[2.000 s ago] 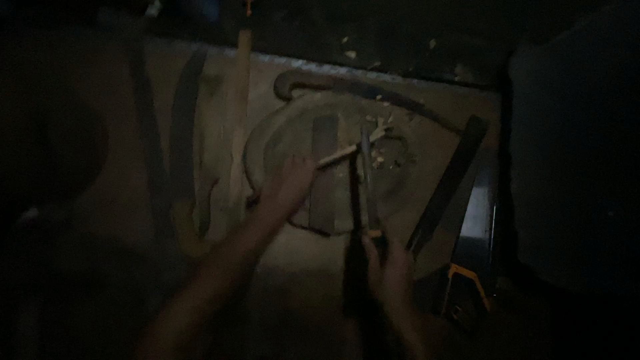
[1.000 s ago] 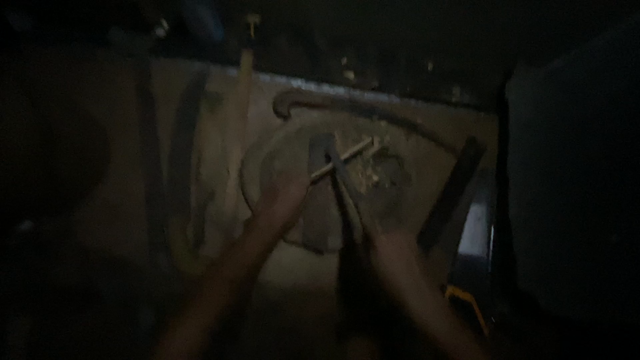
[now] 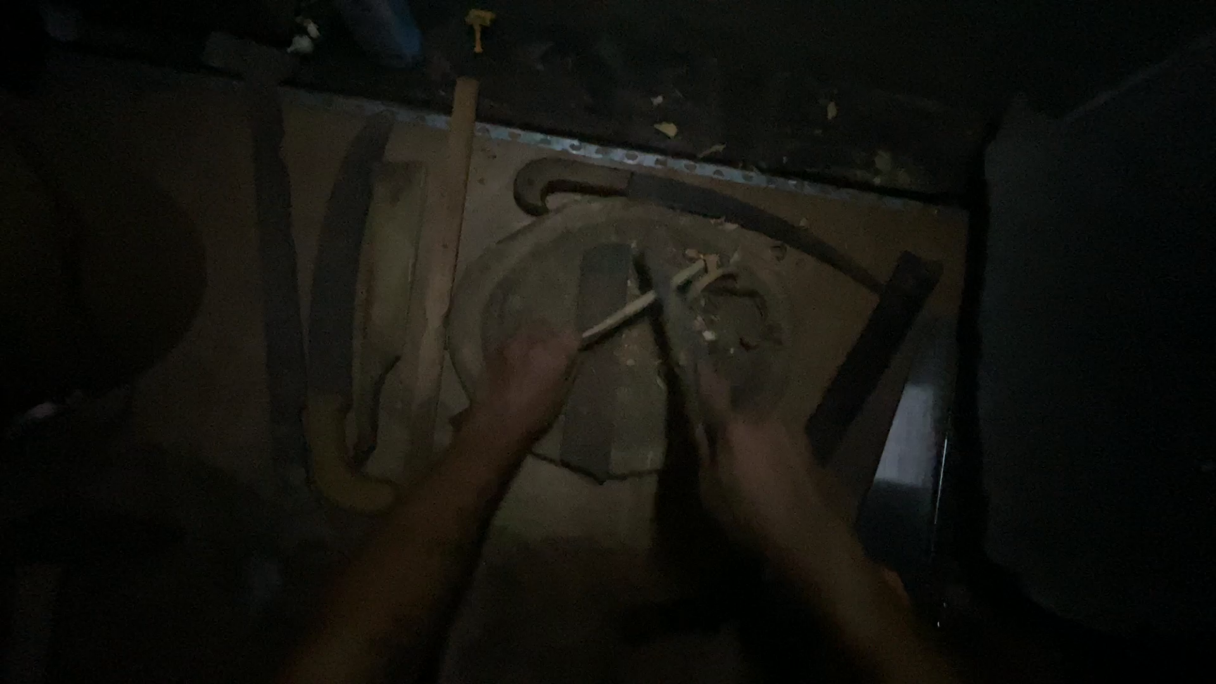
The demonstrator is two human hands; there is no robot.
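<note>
The head view is very dark and partly blurred. My left hand (image 3: pixel 534 380) is closed on one end of a thin pale wooden stick (image 3: pixel 619 317), which slants up to the right. A knife blade (image 3: pixel 673 309) lies across the stick, its handle gripped in my right hand (image 3: pixel 750 456). Both hands are over a round plate-like board (image 3: pixel 532 245). A flat dark bar (image 3: pixel 600 361) lies on the board, below the stick. Pale shavings (image 3: pixel 708 261) are at the stick's far end and on the board's right part.
A curved saw (image 3: pixel 722 204) lies behind the board. At the left are a second curved saw (image 3: pixel 337 285), a long dark strip (image 3: pixel 275 275) and a wooden rod (image 3: pixel 456 190). A dark bar (image 3: pixel 879 351) and a shiny blade (image 3: pixel 907 446) lie at the right.
The knife has moved along the stick and changed its slant between the frames. My left hand keeps its hold on the stick.
</note>
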